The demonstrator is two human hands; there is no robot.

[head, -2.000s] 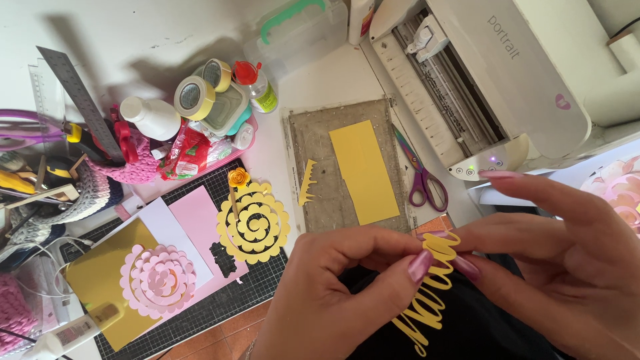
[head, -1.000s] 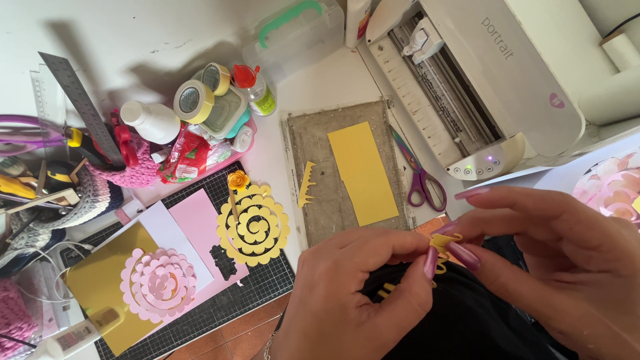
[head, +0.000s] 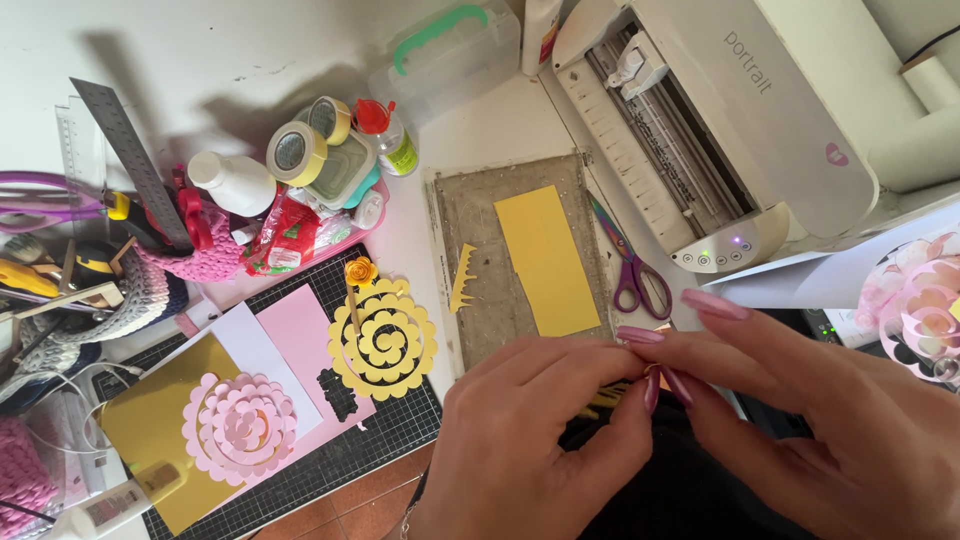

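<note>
My left hand [head: 540,427] pinches a yellow paper cut-out of script lettering [head: 600,401] between thumb and forefinger; the palm and fingers hide most of it. Thumb and forefinger of my right hand [head: 795,405] meet the left fingertips at one end of the piece, where only a tiny yellow bit shows. Beyond the hands lies a worn cutting mat [head: 480,330] bearing a yellow card sheet [head: 551,262] and a jagged yellow scrap [head: 463,279]. Scissors with purple handles [head: 630,281] rest at the mat's right side.
An electronic cutting machine [head: 720,135] stands at the upper right. On the left, a black gridded mat [head: 300,480] holds a yellow spiral paper flower [head: 420,345], a pink one [head: 285,420] and coloured sheets. Behind are tape rolls [head: 296,154], a red-capped bottle [head: 394,142] and a steel ruler [head: 131,150].
The yellow lettering, plainly visible between my hands two seconds ago, is now mostly hidden behind my left hand. My fingertips have drawn closely together at its end.
</note>
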